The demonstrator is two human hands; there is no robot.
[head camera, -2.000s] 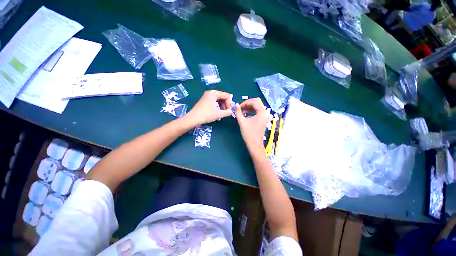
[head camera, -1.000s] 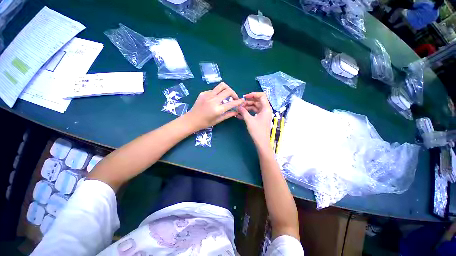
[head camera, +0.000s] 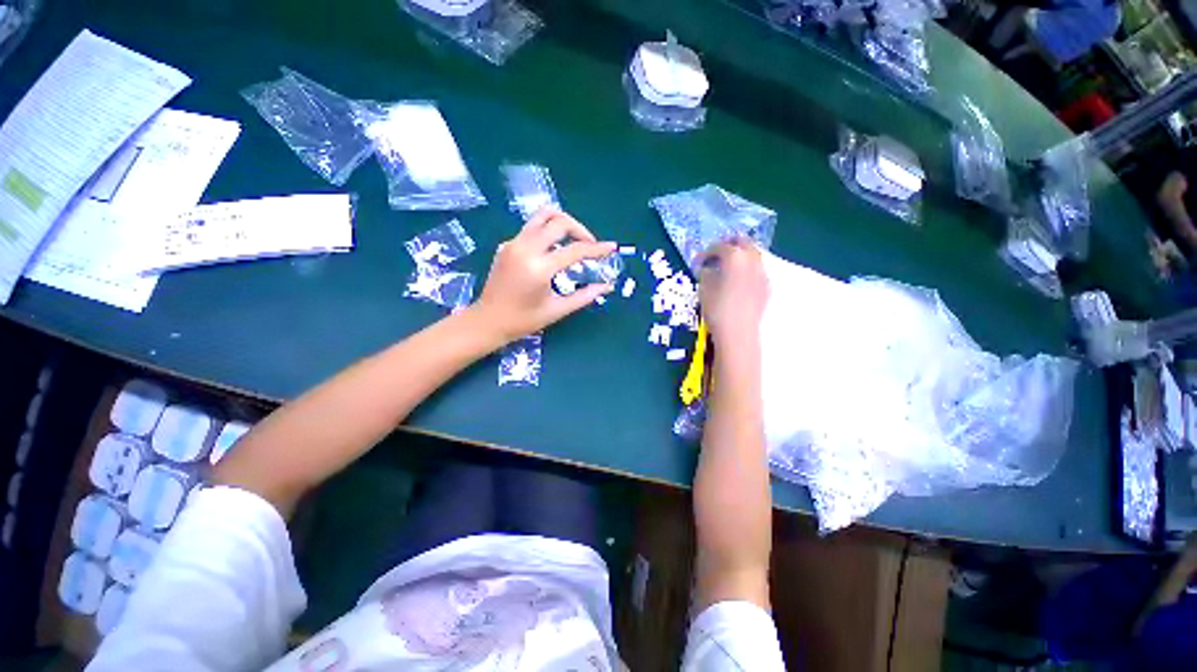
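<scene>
My left hand (head camera: 532, 278) holds a small clear bag (head camera: 599, 271) with white bits in it between thumb and fingers. My right hand (head camera: 733, 278) is over the medium clear bag (head camera: 696, 217), at the left edge of the large poly bag (head camera: 840, 381); its fingertips are bent down and I cannot tell if they hold anything. Loose small white parts (head camera: 673, 299) lie between the hands. Filled accessory bags (head camera: 440, 263) lie left of my left hand, and another filled bag (head camera: 520, 361) lies below it. A stack of empty small bags (head camera: 529, 187) is just beyond it.
A yellow and black knife (head camera: 694, 368) lies beside my right forearm. A bagged white item (head camera: 427, 151), a white strip (head camera: 256, 229) and instruction sheets (head camera: 82, 145) lie left. Bagged white devices (head camera: 667, 76) are along the far side. A carton of devices (head camera: 131, 462) is low left.
My hands have come apart. My right hand has moved right and away, to the medium clear bag, uncovering the loose white parts. My left hand keeps the small bag, slightly further left.
</scene>
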